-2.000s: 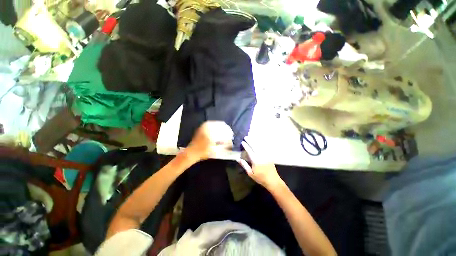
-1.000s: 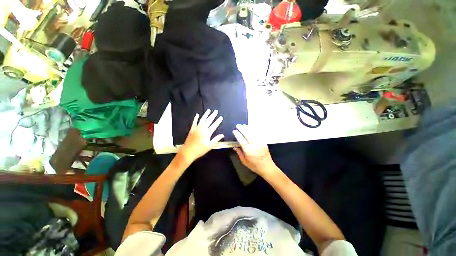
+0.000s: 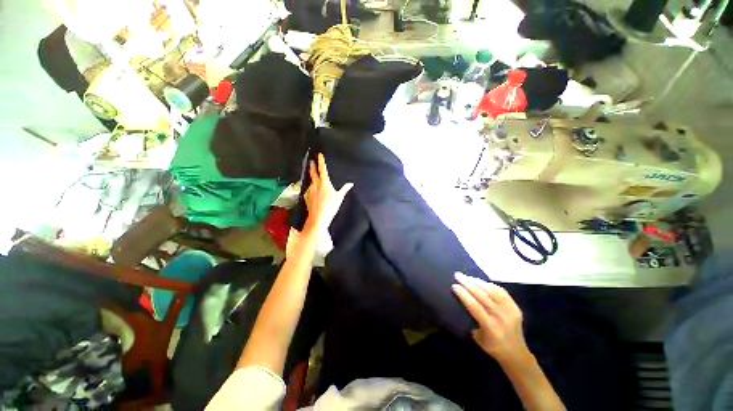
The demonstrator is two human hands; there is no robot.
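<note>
A large black garment panel [image 3: 402, 221] lies slanted over the white table and hangs over its front edge towards the lap. My left hand [image 3: 323, 197] lies at its left edge with thumb and fingers apart; whether it pinches the cloth is hidden. My right hand [image 3: 492, 311] is at the panel's lower right edge, in front of the table, with its fingertips on the cloth; the thumb is hidden. The cream sewing machine [image 3: 595, 168] stands to the right, its needle area away from the cloth. Black-handled scissors [image 3: 532, 241] lie below the machine head.
Black cloth lies over green cloth [image 3: 229, 201] at left, beside tan cord loops [image 3: 328, 60]. A red bottle [image 3: 505, 96] stands behind the machine. An accessory tray [image 3: 667, 245] is at the table's right end. A wooden chair [image 3: 153, 321] holds dark cloth at left.
The panel has turned slantwise and now hangs over the front edge. My left hand has moved up and away along its left side; my right hand has moved right and towards me.
</note>
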